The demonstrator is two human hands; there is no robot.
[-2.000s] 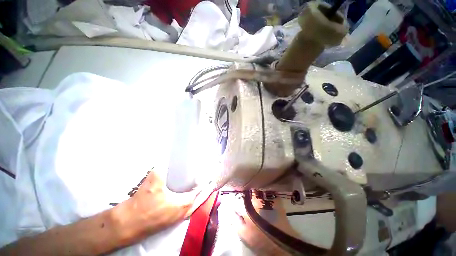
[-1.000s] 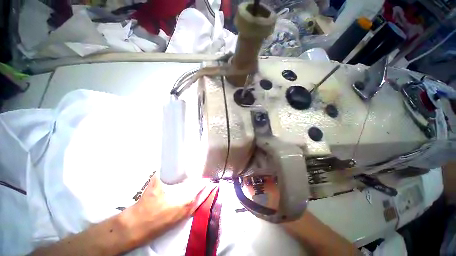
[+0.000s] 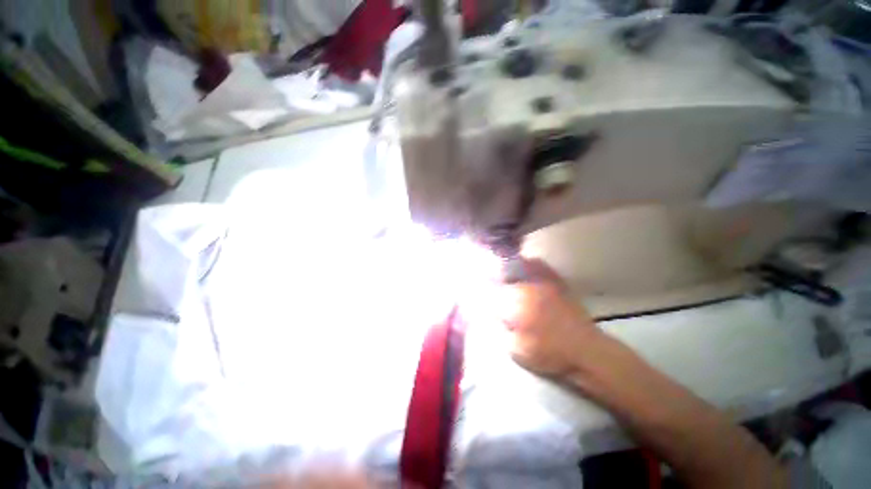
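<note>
A white garment piece (image 3: pixel 286 325) spreads left of the needle and down to the bottom edge, much of it washed out by glare. A red band with a dark stripe (image 3: pixel 430 401) runs on it from the needle area to the bottom edge. My right hand (image 3: pixel 544 315) is at the cloth just right of the glowing needle area, its fingertips lost in glare. My left hand (image 3: pixel 315 478) shows only as a blurred skin-coloured patch at the bottom edge. The presser foot and needle cannot be made out.
The cream sewing machine head (image 3: pixel 468 162) stands above the work, its arm reaching right. Dark snips (image 3: pixel 800 285) lie on the machine bed at the right. White and red scraps (image 3: pixel 239 91) lie behind the table.
The view has shifted and blurred, and the machine sits higher in it. My left hand has moved from beside the needle to the bottom edge. My right hand shows more clearly.
</note>
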